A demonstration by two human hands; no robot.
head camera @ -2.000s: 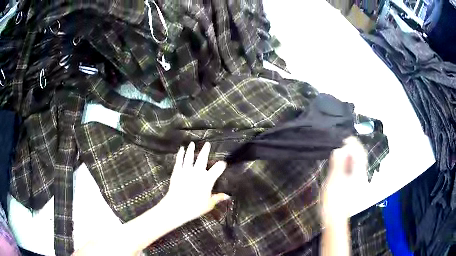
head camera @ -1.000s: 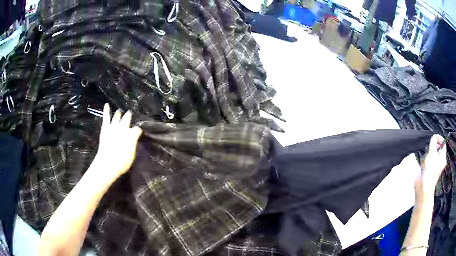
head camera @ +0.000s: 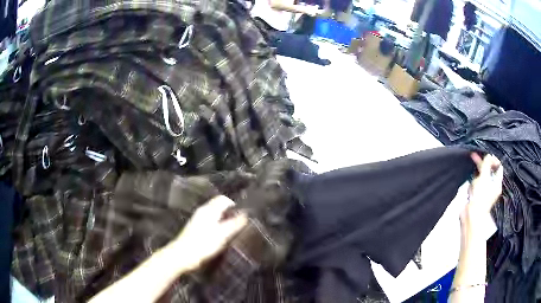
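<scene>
A dark plaid garment lies in front of me, partly blurred, with its plain black-grey lining stretched out to the right. My right hand pinches the far corner of the lining at the right. A small reddish spot shows at the fingertips; whether a tool is there I cannot tell. My left hand is closed on the plaid cloth near the middle, slightly blurred. The cloth between my hands is pulled fairly taut.
A large bundle of plaid garments with white loops fills the left. The white table runs behind. Grey garments are heaped at right. A blue bin shows at the lower right. Cardboard boxes and a person's arm are at the back.
My hands have moved apart from their places on the cloth, and the lining is drawn out rightward. Since one second ago, my left hand has shifted right and down; my right hand has come slightly left.
</scene>
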